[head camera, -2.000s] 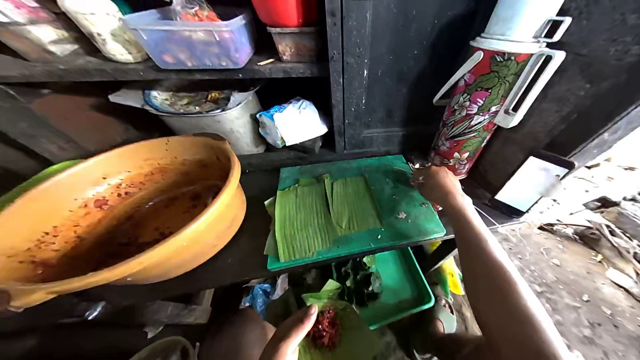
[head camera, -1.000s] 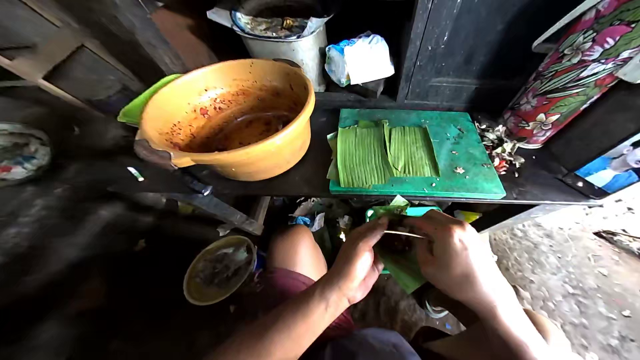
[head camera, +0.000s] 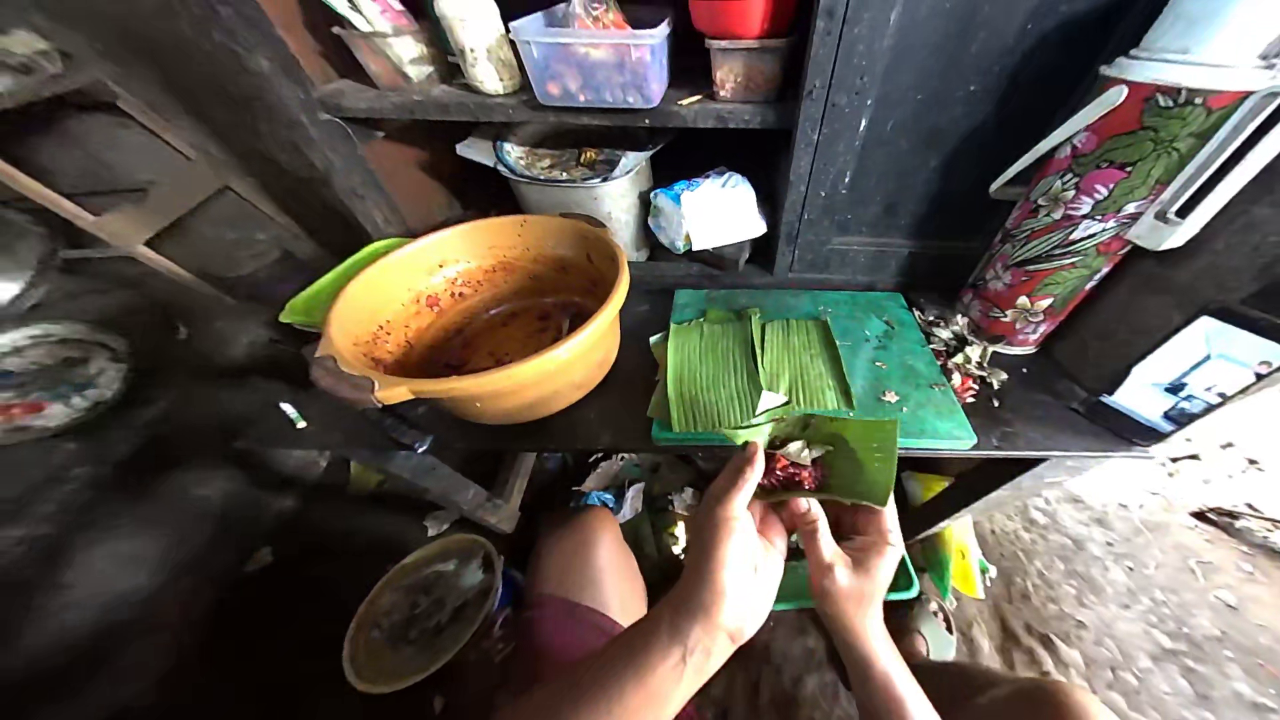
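Both my hands hold a piece of banana leaf (head camera: 862, 455) in front of the bench edge. My left hand (head camera: 735, 550) grips its left edge with the thumb on top. My right hand (head camera: 850, 555) holds it from below and the right. Dark red filling (head camera: 793, 473) with pale flakes on top lies on the leaf. Behind it, cut banana leaf pieces (head camera: 712, 380) rest on a green cutting board (head camera: 885, 350). Below my hands a green tray (head camera: 795, 588) shows in part, its contents mostly hidden.
An orange basin (head camera: 540, 385) with red residue stands left of the board. A floral thermos (head camera: 1075, 200) and a lit phone (head camera: 1195, 375) are at the right, near dry peelings (head camera: 960, 350). A round container (head camera: 422, 612) sits low at the left; shelves hold tubs (head camera: 590, 60).
My right hand was over the board's right edge two seconds ago; it now joins my left at the leaf. The leaf has been raised, with its filling showing. The view has shifted.
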